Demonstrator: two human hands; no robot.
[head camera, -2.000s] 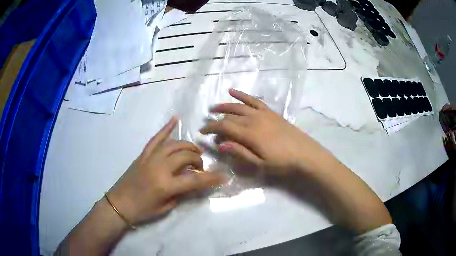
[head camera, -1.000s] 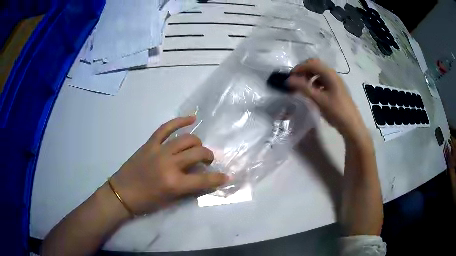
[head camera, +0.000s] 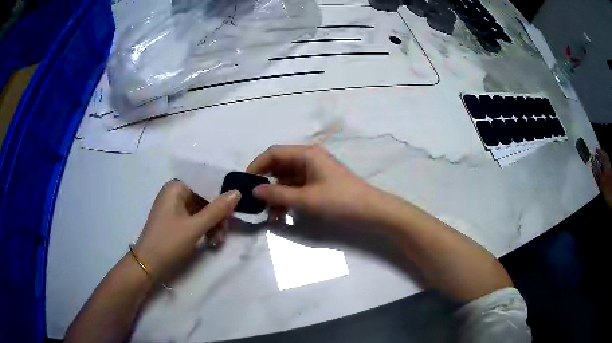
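Note:
A small dark rounded-rectangular housing (head camera: 245, 190) with a pale rim on its lower edge is held between my two hands, above the marble-look table. My left hand (head camera: 191, 218) grips its left side, thumb on the black face. My right hand (head camera: 302, 181) grips its right side, thumb on the face. The fingers under it are partly hidden. A bright white glossy piece (head camera: 305, 261) lies on the table just below the hands.
The crumpled clear plastic bag (head camera: 161, 60) lies at upper left over white liners (head camera: 114, 137). The blue bin (head camera: 40, 174) lines the left edge. A pad sheet (head camera: 513, 120) lies at right. Dark pieces (head camera: 439, 19) lie at the far side. Another person's hand shows at the right edge.
The clear bag has moved from under my hands to the upper left. My right hand has come back to the left with the dark piece, and both hands now hold it.

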